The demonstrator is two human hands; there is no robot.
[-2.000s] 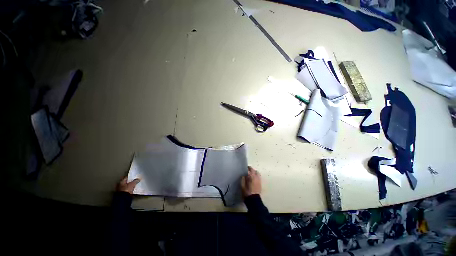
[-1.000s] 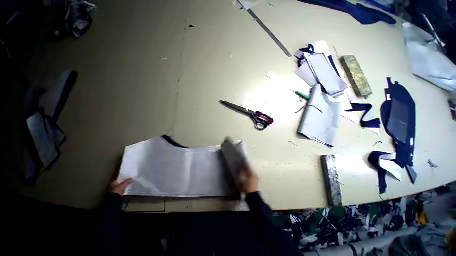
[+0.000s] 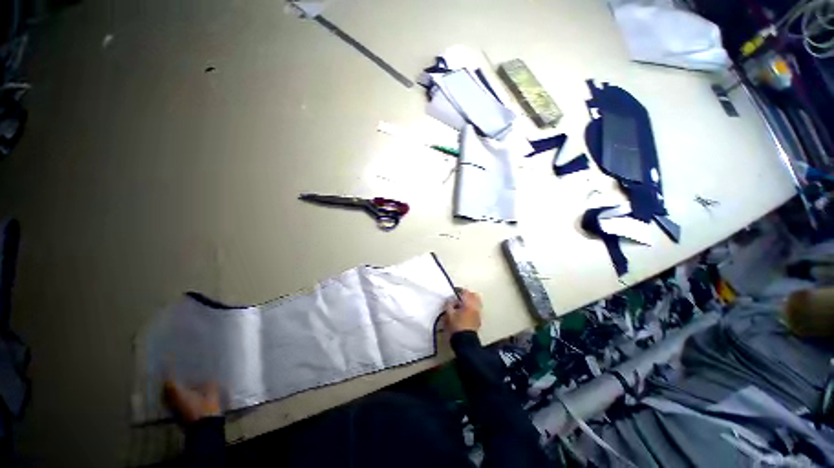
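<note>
The long garment panel (image 3: 306,334), white and creased on top with a thin navy edge, lies spread along the table's near edge. My right hand (image 3: 463,313) is at its right end, fingers on the panel's edge, seemingly gripping it. My left hand (image 3: 192,400) is blurred, over the panel's lower left part, with its fingers apart. The shears (image 3: 357,205) lie beyond the panel, blades pointing left. A dark mottled pattern weight (image 3: 529,279) lies on the table to the right of the panel.
White and navy pieces (image 3: 485,174) lie beyond the shears beside a yellowish-green weight (image 3: 530,92). Navy cut pieces (image 3: 626,146) lie farther right. A thin grey strip (image 3: 361,50) lies at the far side. Scrap heaps (image 3: 594,338) are below the table's right edge.
The panel, partly folded over before, now lies opened out to its full length. My left hand has moved onto its lower left part. The view has turned to the right.
</note>
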